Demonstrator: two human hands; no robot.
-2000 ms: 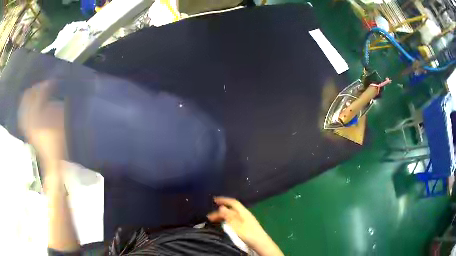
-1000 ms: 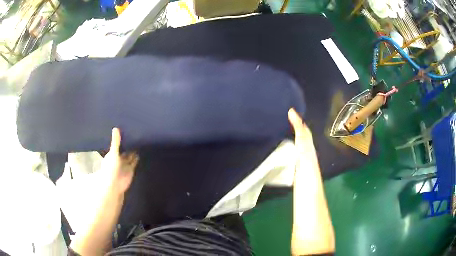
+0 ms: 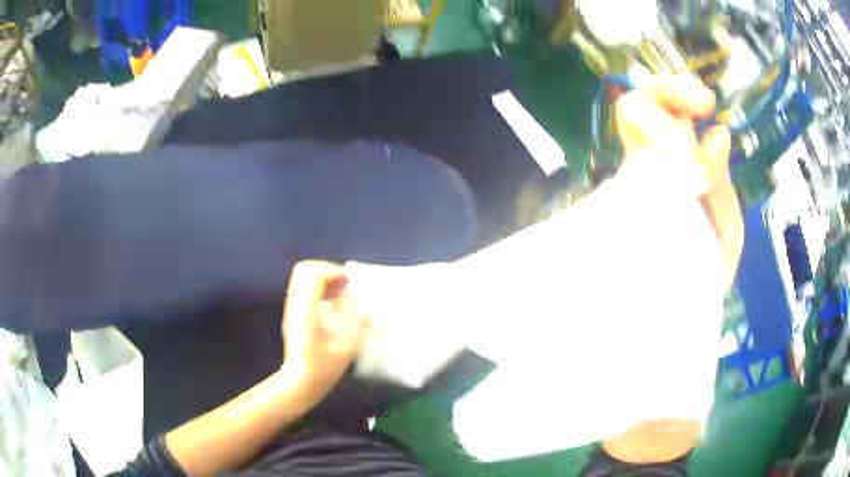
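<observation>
A white garment part (image 3: 578, 307) is stretched between my hands above the near right side of the table. My left hand (image 3: 322, 321) grips its left end with closed fingers, just below the sleeve board. My right hand (image 3: 666, 126) is raised at the upper right and holds the other end; the cloth drapes over my right forearm. The navy padded sleeve board (image 3: 242, 224) lies across the left and middle with nothing on it. The steam iron cannot be made out behind my right hand and the cloth.
The dark table cover (image 3: 401, 102) lies under the sleeve board. A white strip (image 3: 528, 132) is at its far right. White cloth (image 3: 89, 121) is at the far left. A white box-like piece (image 3: 112, 396) stands at the near left. Green floor and blue racks are to the right.
My hands have left the sleeve board's near edge. The white cloth, lying at the near edge before, is now lifted and stretched between them. My right hand has moved up and right. The view has shifted.
</observation>
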